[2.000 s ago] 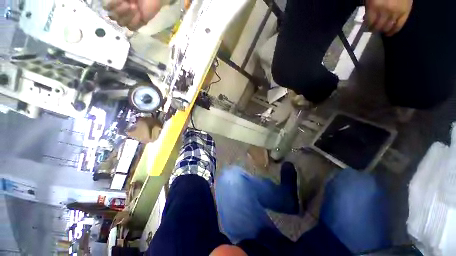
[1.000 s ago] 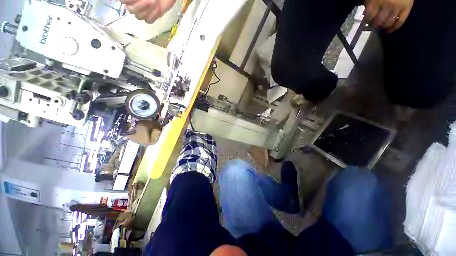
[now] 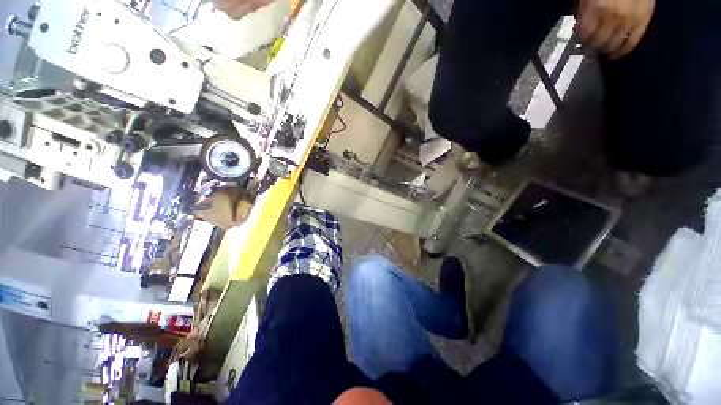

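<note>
A white sewing machine head with "brother" lettering is at the upper left. A dark wheel with a pale centre is at its end, beside metal linkages. Below the wheel is a brown shape; I cannot tell whether it is a hand or an object. A dark sleeve with a checked cuff reaches up to the table's yellow edge. My left hand is hidden beyond that cuff. My right hand does not show. Part of a hand, apparently another person's, is cut off by the top edge.
A seated person's dark-clothed leg and hand are at the upper right. A pale stand beam runs below the table, and a dark treadle is on the floor. White fabric is piled at the right edge.
The hand at the top has moved up, mostly out of the picture. The view has shifted slightly. The checked cuff and the seated person's hand have hardly moved.
</note>
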